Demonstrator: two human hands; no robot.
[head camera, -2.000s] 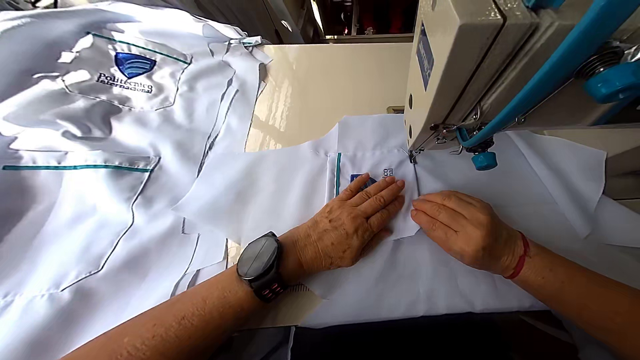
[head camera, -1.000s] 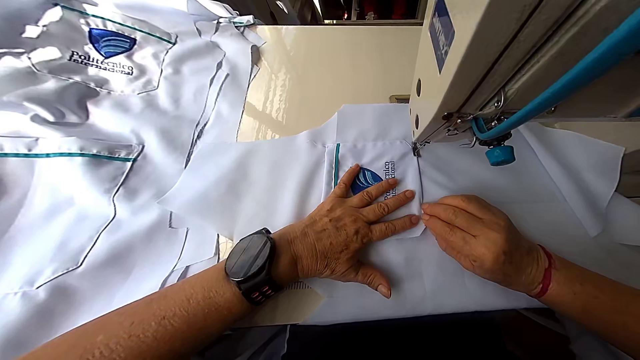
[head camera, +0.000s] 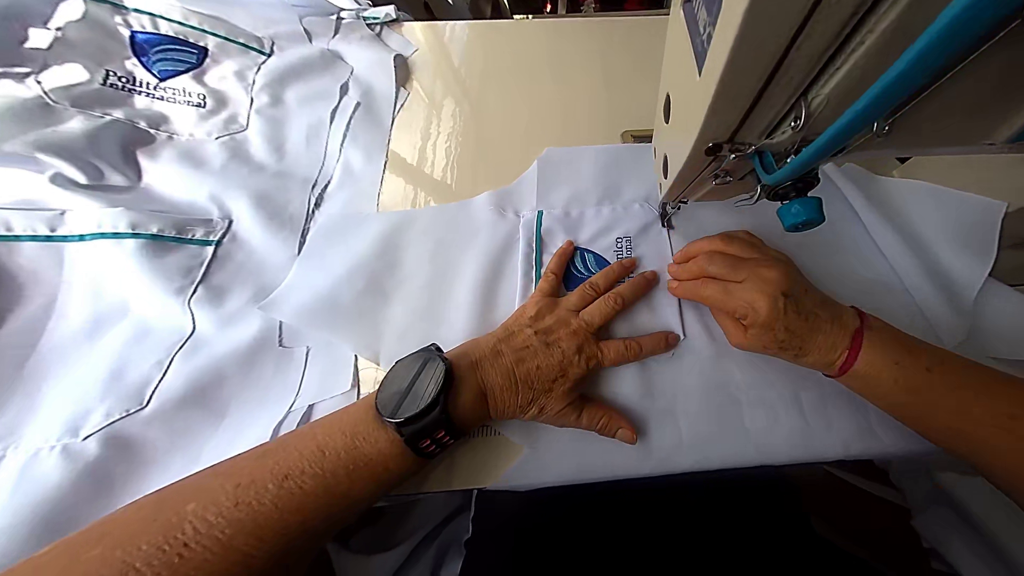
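Note:
A white fabric pocket (head camera: 652, 308) with a teal trim strip and a blue embroidered crest lies on a larger white fabric panel (head camera: 416, 272). My left hand (head camera: 568, 344) rests flat on the pocket, fingers spread, partly covering the crest and its lettering. With thumb and fingertips together, my right hand (head camera: 752, 300) is at the pocket's folded right edge; whether cloth is pinched between them is hard to tell. Just above that edge, the presser foot (head camera: 666, 213) of the sewing machine (head camera: 744, 88) sits at the pocket's upper right corner. The needle cannot be made out.
White garment pieces (head camera: 104, 320) with trimmed, embroidered pockets cover the left side. The cream table (head camera: 528, 88) shows behind the panel. A blue knob (head camera: 800, 214) and a blue bar (head camera: 888, 88) are on the machine, above my right hand. More white cloth (head camera: 936, 240) lies at the right.
Since two seconds ago, the fingers of my left hand have spread apart, uncovering more of the crest and lettering. My right hand stays by the pocket's edge.

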